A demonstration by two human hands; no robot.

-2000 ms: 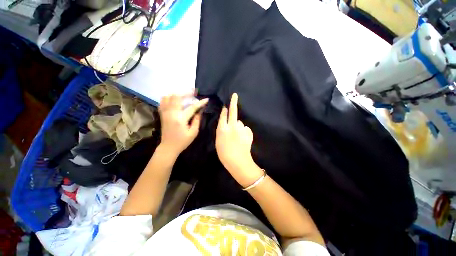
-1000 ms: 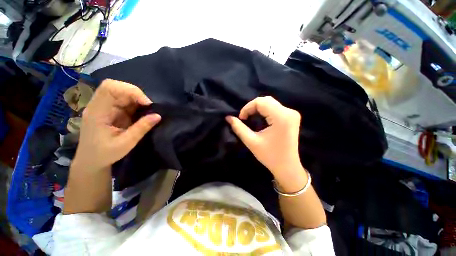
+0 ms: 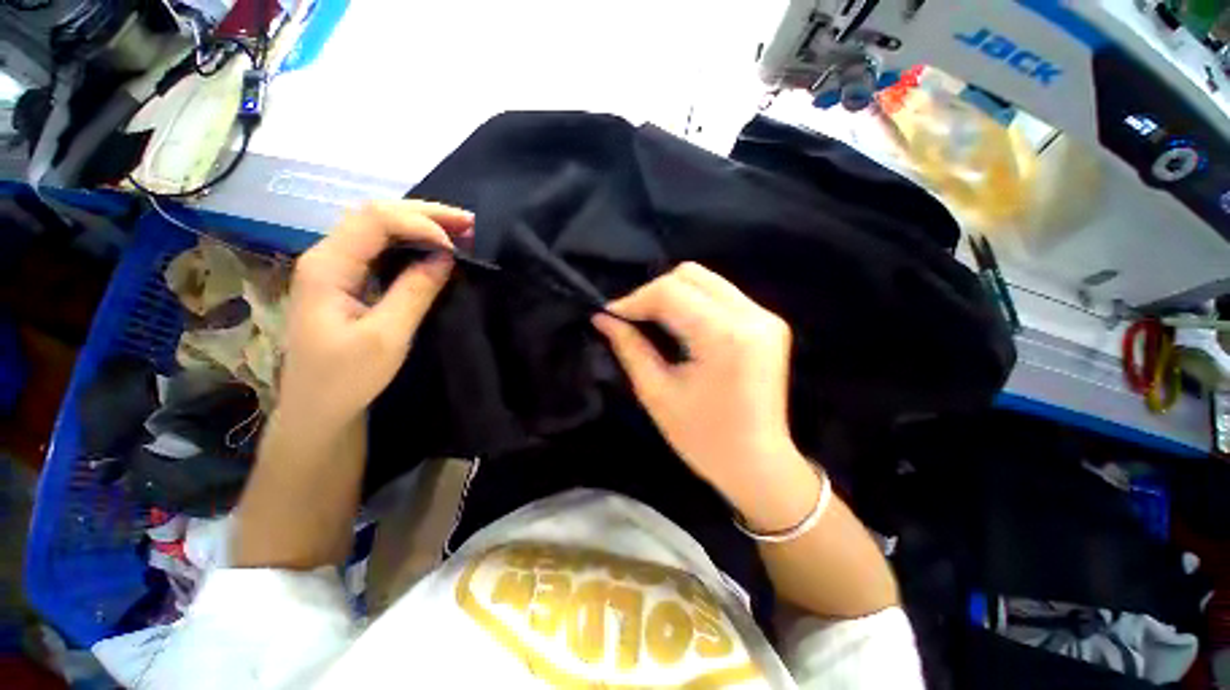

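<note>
A large black garment piece [image 3: 836, 270] lies over the front of the table and hangs onto my lap. My left hand [image 3: 358, 303] pinches a folded edge of it between thumb and fingers, left of centre. My right hand [image 3: 708, 371] pinches the black cloth's edge [image 3: 560, 276] at centre, thumb against the fingers. The cloth between the hands is raised in narrow folds. The white sewing machine [image 3: 1005, 61] stands at the upper right, with its needle area [image 3: 843, 81] behind the cloth, apart from both hands.
Dark snips [image 3: 994, 283] and red and yellow scissors handles [image 3: 1151, 364] lie at the right. A yellow translucent bundle [image 3: 964, 148] is under the machine arm. A blue basket [image 3: 81, 472] with beige and dark cloth stands at the left. A cable [image 3: 250, 101] lies upper left. Dark garments [image 3: 1079, 539] are lower right.
The cloth was flatter and further up the table; it is now gathered nearer me. Both hands hold its edge. Since one second ago, my left hand has moved right and slightly up. The view has shifted right.
</note>
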